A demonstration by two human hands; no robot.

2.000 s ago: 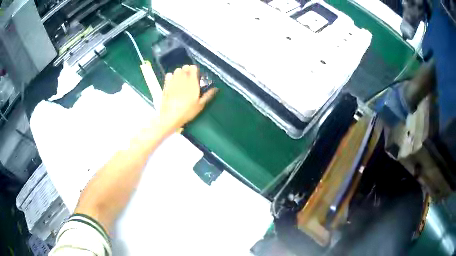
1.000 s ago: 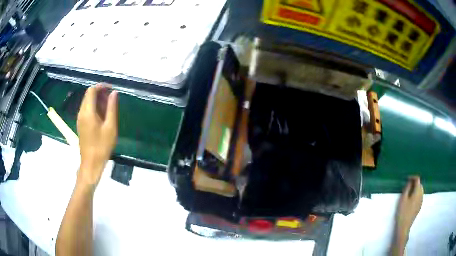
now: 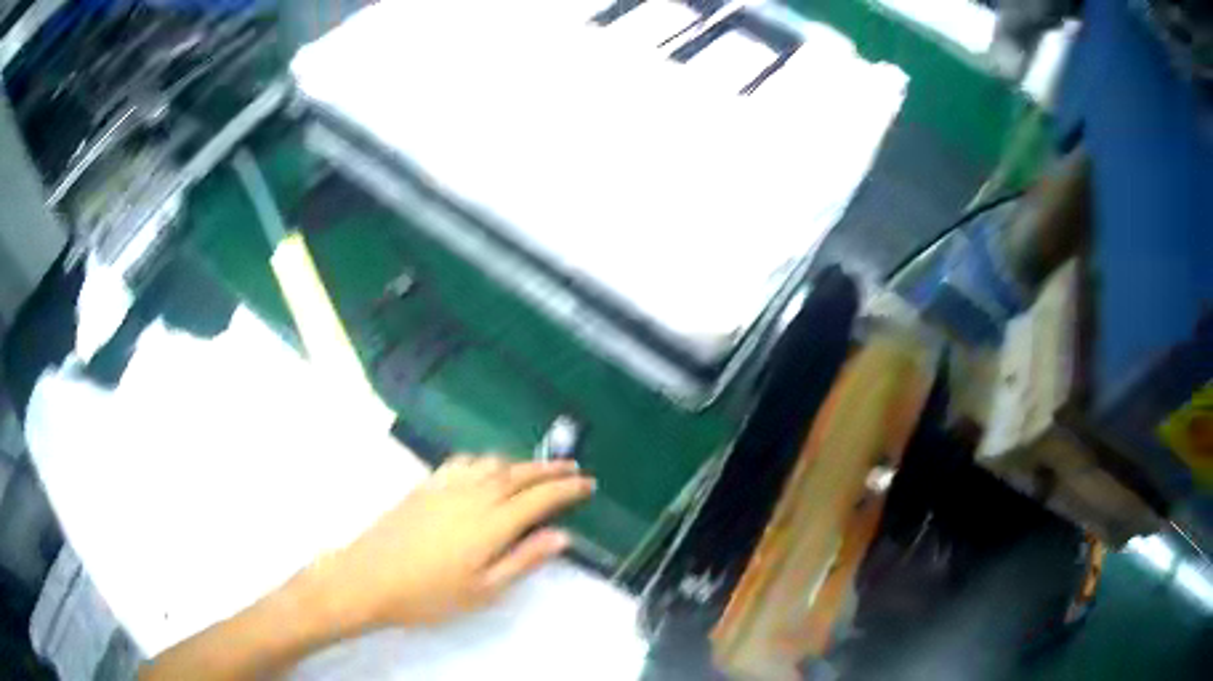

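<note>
My left hand is bare, palm down, at the white-covered bench edge, with its fingers spread. A small component with a shiny end lies on the green belt just beyond the fingertips; blur hides whether they touch. Faint dark pieces lie on the belt farther left. The pen tool, with a yellow-white handle, lies across the belt's near edge. My right hand is not in view.
A large white blister tray with dark phone frames at its far end lies behind the belt. The amber fixture stands at right, beside the blue press head and pale metal block.
The view has swung left, away from the press front. My left hand, earlier raised over the belt, is now low at its near edge. My right hand has left the picture.
</note>
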